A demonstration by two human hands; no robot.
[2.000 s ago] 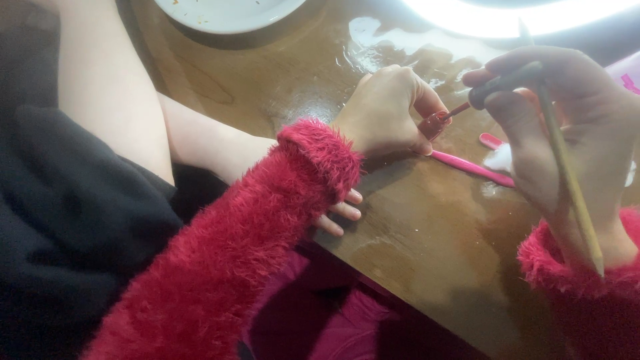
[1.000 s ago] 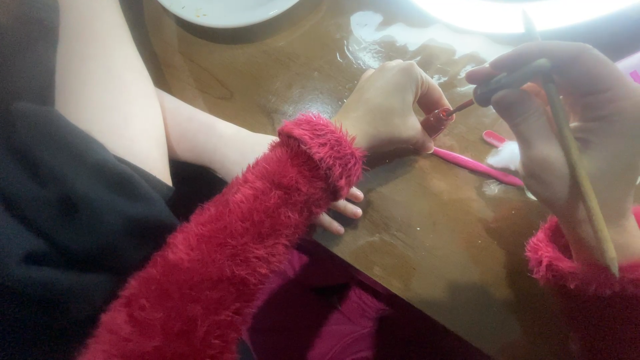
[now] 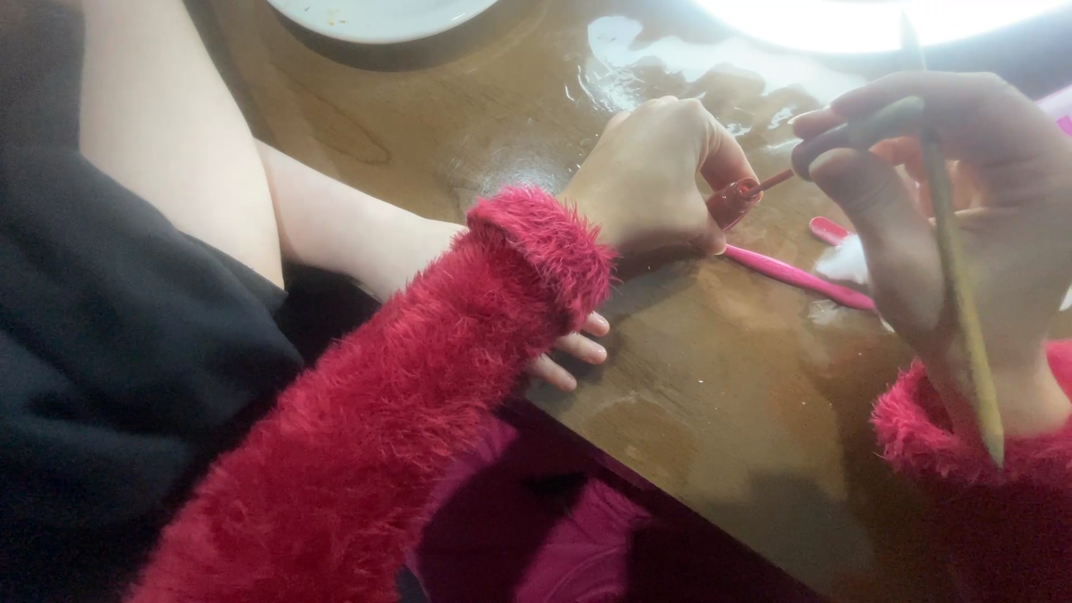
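My left hand [image 3: 653,180], in a fuzzy red sleeve, grips a small glass bottle of red nail polish [image 3: 730,203] between thumb and fingers above the table. The cap of a nail polish brush [image 3: 846,138] is in my right hand [image 3: 988,193], and its thin reddish stem runs to the bottle's mouth. A pointed wooden stick [image 3: 959,285] also lies across the right hand, angled down over the wrist. Below the bottle, a pink plastic tool [image 3: 800,275] rests on the table, one end near my left fingertips.
Another person's arm [image 3: 352,209] reaches under my left sleeve, fingers on the wooden table's edge [image 3: 670,494]. White cotton [image 3: 844,261] and a pink rounded piece [image 3: 827,230] lie beside my right hand. A white plate [image 3: 385,21] and a bright ring-shaped lamp [image 3: 871,29] are at the back.
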